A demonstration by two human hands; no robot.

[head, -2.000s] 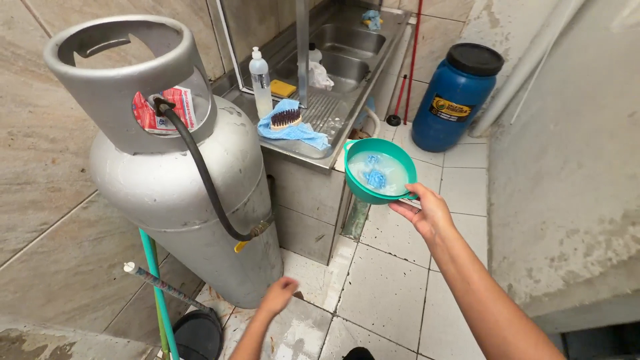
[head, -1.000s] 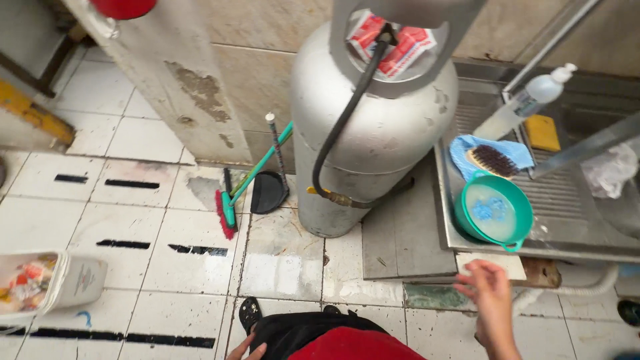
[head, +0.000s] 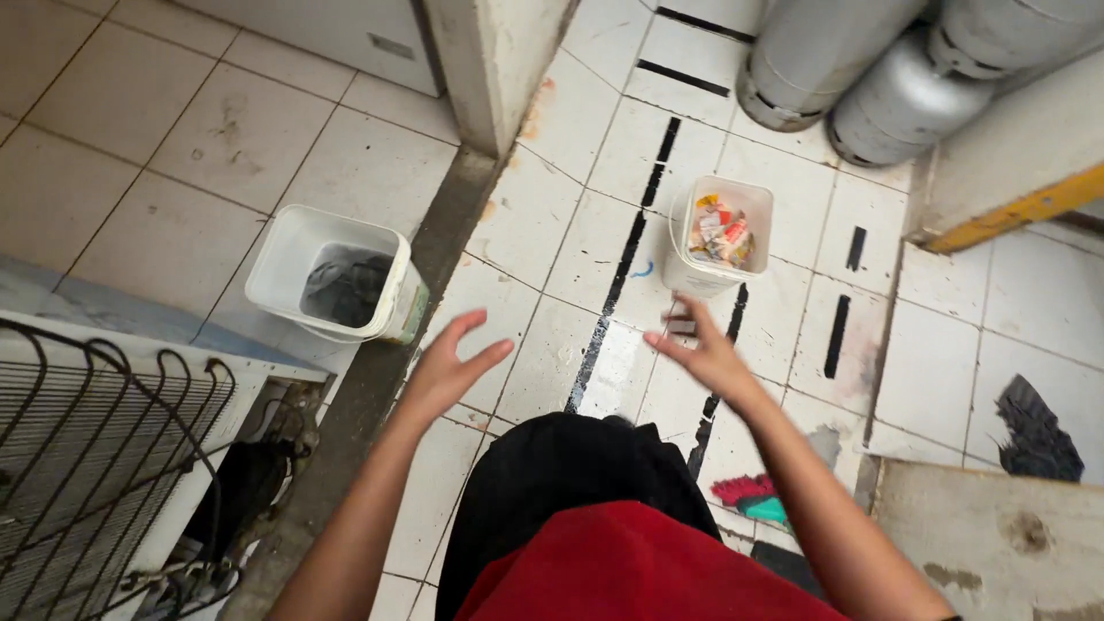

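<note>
My left hand point(head: 453, 366) hangs above the tiled floor with its fingers apart and holds nothing. To its left, a white plastic bucket point(head: 397, 285) with dark grey, wet-looking contents stands near the sill. My right hand point(head: 700, 345) is spread and holds nothing; its fingertips point toward a second white plastic bucket point(head: 703, 280), which contains crumpled wrappers and scraps. Whether those fingers touch that bucket I cannot tell. A red-bristled broom point(head: 742, 490) with a green head lies below my right hand, partly covered by my forearm.
Metal gas cylinders point(head: 914, 95) stand at the top right. At the left is the rear coil grille of a refrigerator point(head: 103, 448). A wall end point(head: 509, 69) juts in at the top. A dark cloth or rag point(head: 1035, 431) lies on the floor at the right.
The view has swung far away from the sink and large gas cylinder. The green bowl, in my right hand at first, was released at the sink's edge; my right hand is empty.
</note>
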